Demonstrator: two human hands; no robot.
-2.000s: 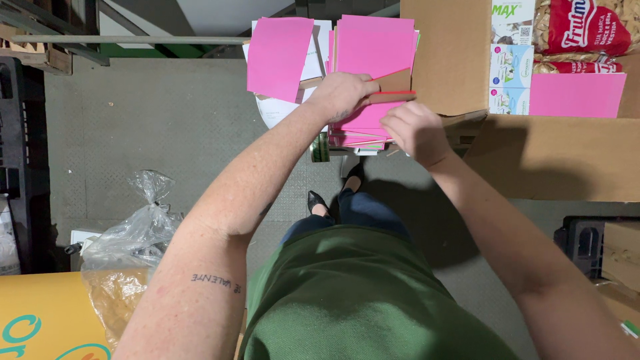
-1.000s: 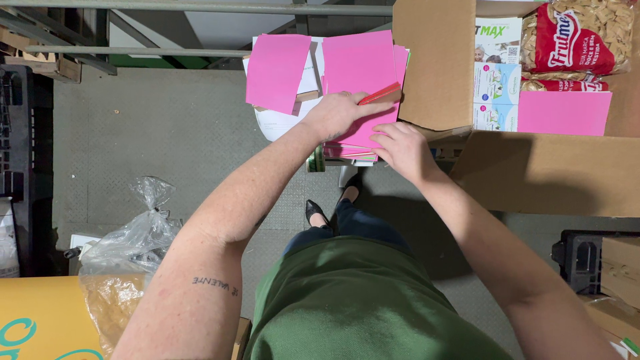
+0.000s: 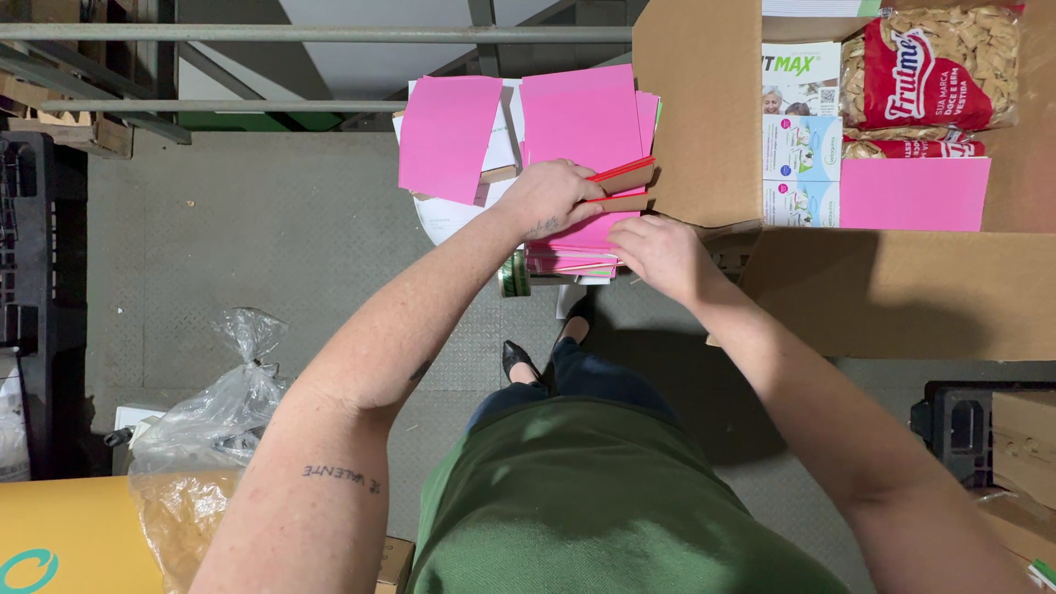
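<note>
A stack of bright pink sheets (image 3: 577, 115) lies at the top centre, with more pink sheets (image 3: 450, 132) beside it on white papers (image 3: 445, 219). My left hand (image 3: 553, 198) lies over the stack and holds two brown pieces with red edges (image 3: 623, 179), which stick out to the right of its fingers. My right hand (image 3: 660, 252) is at the stack's lower right corner, its fingertips bent against the pink sheets' edge; whether it grips one cannot be told. A roll of green printed tape (image 3: 515, 275) sits at the stack's lower left.
An open cardboard box (image 3: 874, 289) at the right holds Frutmel candy bags (image 3: 932, 70), small white-and-blue boxes (image 3: 800, 148), a leaflet and a pink sheet (image 3: 914, 194). Metal rails (image 3: 313, 34) cross the top. A clear plastic bag (image 3: 198, 429) and yellow surface (image 3: 74, 528) are lower left.
Two red-edged pieces now show apart at my left hand, where one second ago they looked like a single one. My right hand stays by the stack's lower right corner.
</note>
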